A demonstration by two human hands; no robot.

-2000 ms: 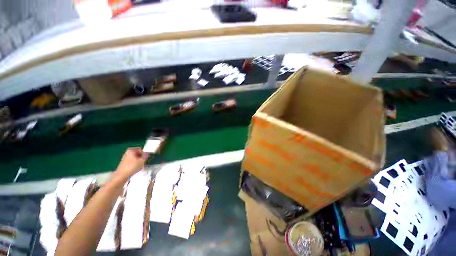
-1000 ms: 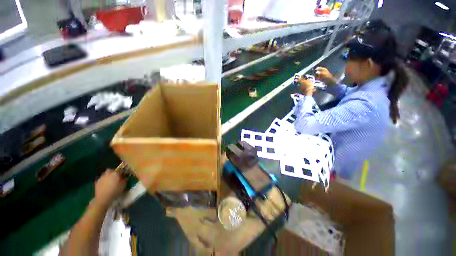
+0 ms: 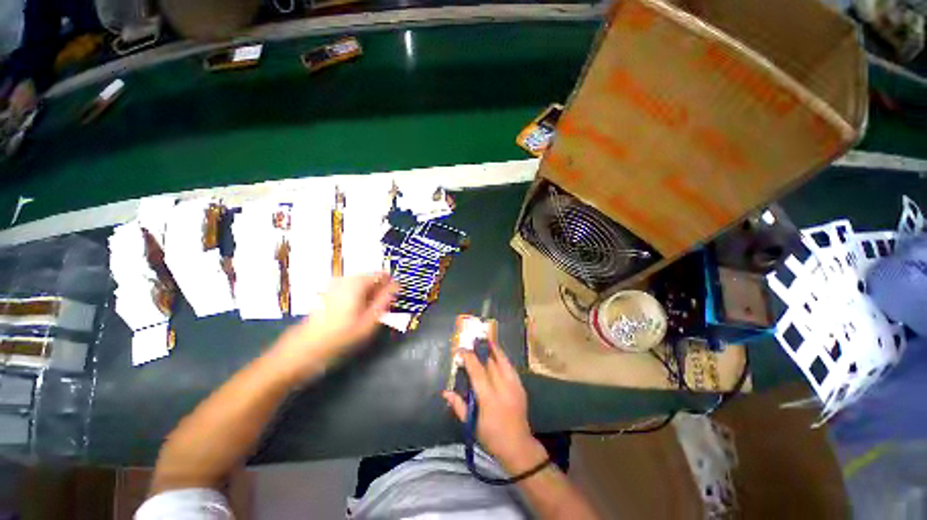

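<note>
My left hand is at the near left edge of the dark-faced LCD stack, its fingers bent together; whether it grips a module cannot be told. White-backed LCD stacks lie in fanned rows to its left, with brown flex tails along their edges. My right hand holds the dark blue soldering iron, its cord running down past the wrist. The iron's tip points away from me, over an orange-edged phone board on the dark green mat, partly covered by the fingers.
A cardboard box stands right of centre above a black fan. A round solder tub sits on a cardboard mat. Beyond is the green conveyor with phones. Clear trays lie left; cut-out sheets and a person's sleeve are right.
The view has swung back left and down to the bench. My left hand has come back from the conveyor side to the LCD stacks. My right hand with the iron has come into view.
</note>
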